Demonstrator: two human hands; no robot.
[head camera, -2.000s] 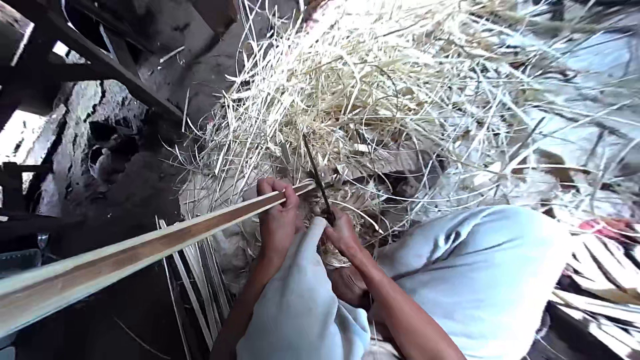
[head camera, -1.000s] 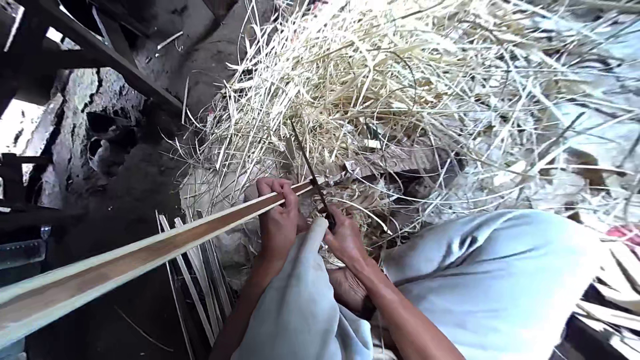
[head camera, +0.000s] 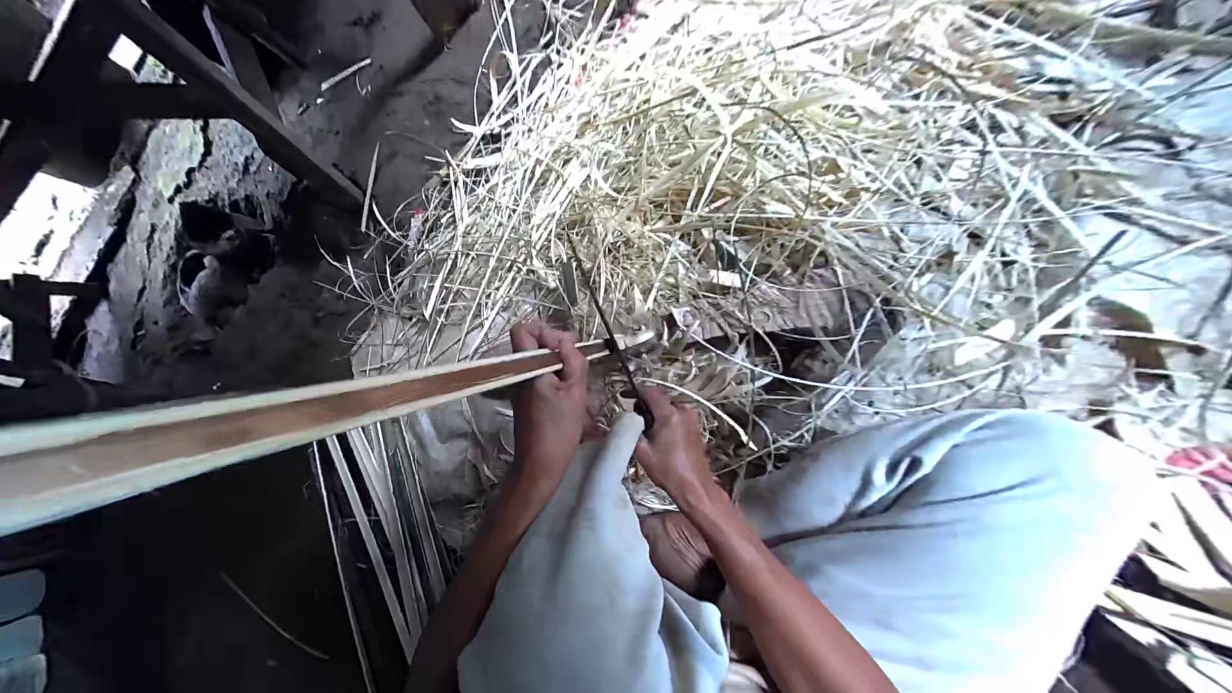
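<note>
A long split strip, apparently bamboo, (head camera: 289, 412) runs from the left edge to the middle, brown along its centre and pale along both edges. My left hand (head camera: 553, 390) is closed around it near its far end. My right hand (head camera: 669, 438) grips the handle of a knife with a long, thin, dark blade (head camera: 599, 306). The blade lies across the strip just beyond my left hand, its tip pointing up and away. Between the forearms, light grey cloth (head camera: 587, 558) covers my knee. Part of the knife's handle is hidden in my right hand.
A large heap of thin pale shavings (head camera: 693, 144) spreads beyond my hands. Several narrow strips (head camera: 385, 520) lie at lower left. Dark wooden beams (head camera: 241, 106) stand at upper left. More split pieces (head camera: 1184, 597) are at lower right, beside my clothed leg (head camera: 953, 539).
The knife's tip swung left between the two earlier frames. Both hands keep their holds on the strip and the knife.
</note>
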